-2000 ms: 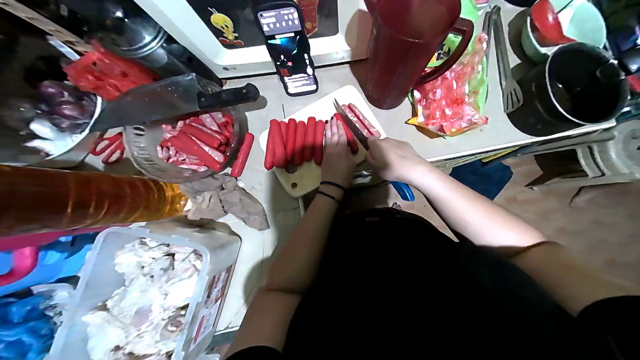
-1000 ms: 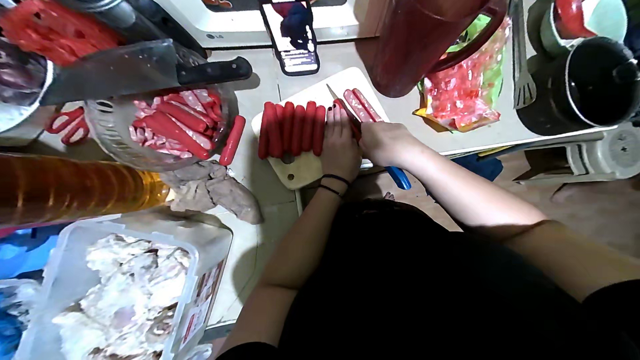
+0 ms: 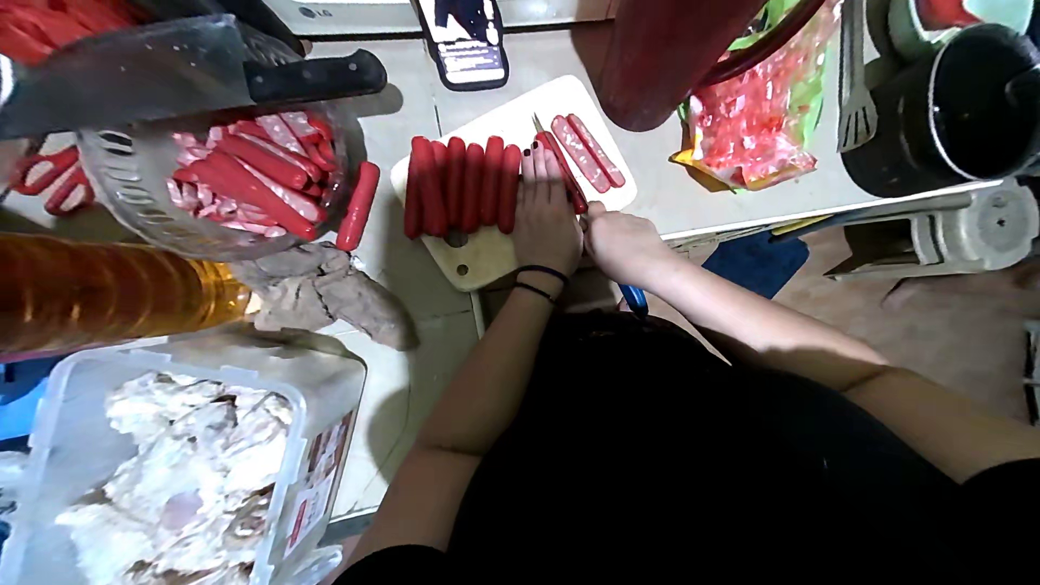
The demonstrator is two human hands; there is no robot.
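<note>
My left hand (image 3: 546, 207) lies flat with its fingers together on a red hotdog sausage at the middle of the white cutting board (image 3: 520, 110). My right hand (image 3: 621, 240) grips a knife with a blue handle (image 3: 634, 300); its thin blade (image 3: 536, 123) runs along the sausage beside my left fingers, mostly hidden. Several whole red hotdogs (image 3: 471, 187) lie in a row on the board, left of my left hand. To the right of the blade are two halves of a split hotdog (image 3: 587, 153), cut faces up. One whole hotdog (image 3: 357, 206) rests on the tiled counter beside the plastic basket.
A clear basket (image 3: 122, 191) of cut hotdogs stands left, with a large kitchen knife (image 3: 317, 77) across it. A phone (image 3: 467, 49), a red pitcher (image 3: 666, 65), a plastic wrapper (image 3: 756, 122) and a black pot (image 3: 886, 154) line the counter. A plastic container (image 3: 325, 422) stands lower left.
Both hands stay at about the same place on the board, the knife still in my right hand. The view has shifted closer over the counter.
</note>
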